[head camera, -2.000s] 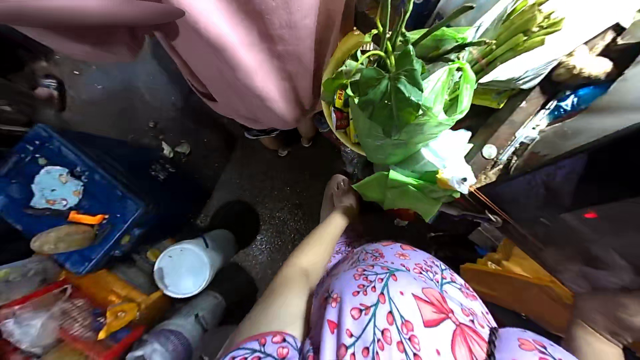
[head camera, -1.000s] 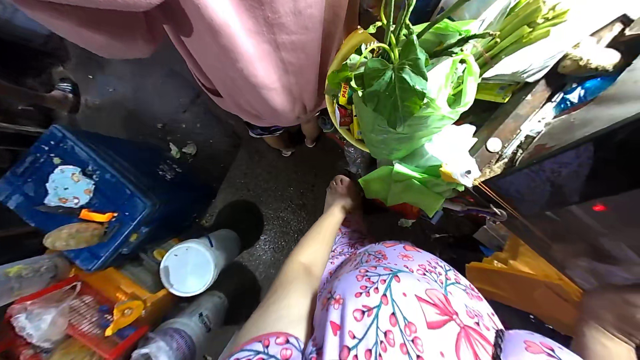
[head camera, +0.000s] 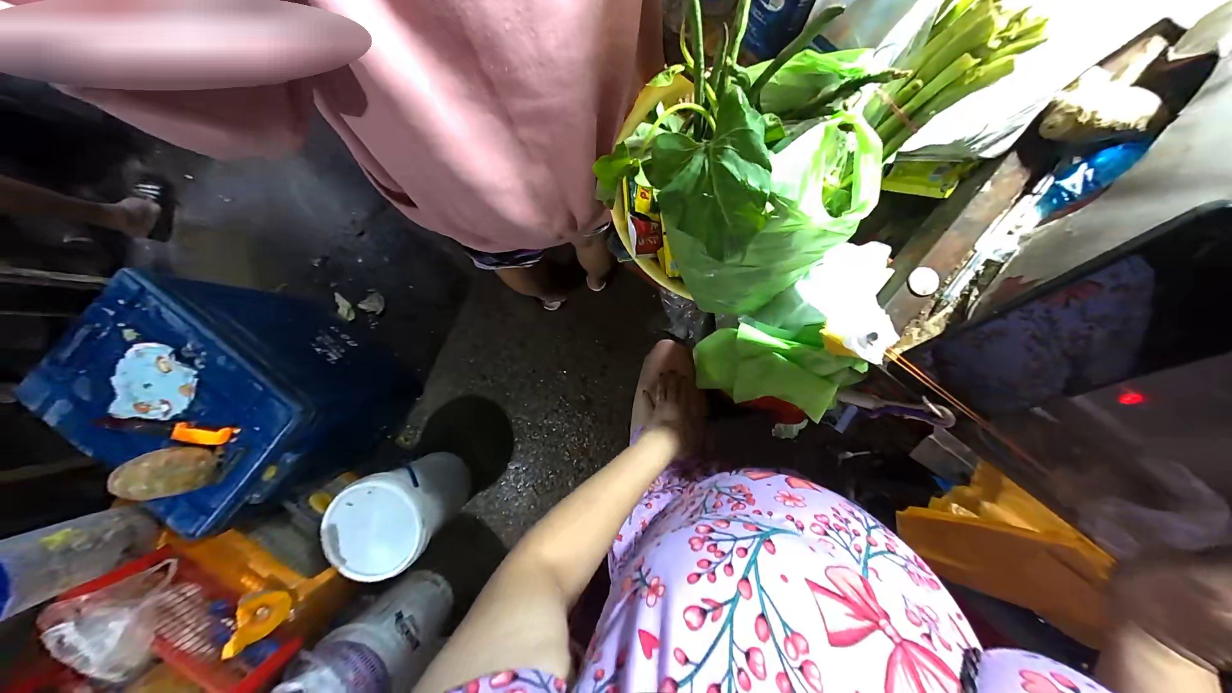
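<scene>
My left hand (head camera: 677, 404) rests on my own bare leg below the printed floral clothing (head camera: 770, 597), its fingers pointing away from me; no object shows in it. My right hand (head camera: 1169, 606) is a blurred shape at the lower right edge, beside an orange-yellow container (head camera: 1001, 553); whether it holds anything cannot be made out. Past my left hand, to the right, green plastic bags (head camera: 770, 371) lie below a yellow basin (head camera: 650, 274) with leafy greens (head camera: 717, 173) and small packets. A bundle of green stalks (head camera: 948, 72) lies behind them.
A person in a pink garment (head camera: 491, 115) stands ahead. A blue plastic box (head camera: 260, 385), a white bucket (head camera: 373, 529) and a red basket (head camera: 279, 659) with plastic bags stand at left. A dark reflective panel (head camera: 1107, 356) is at right. Wet floor (head camera: 539, 356) shows between. Another person's foot (head camera: 135, 214) is at far left.
</scene>
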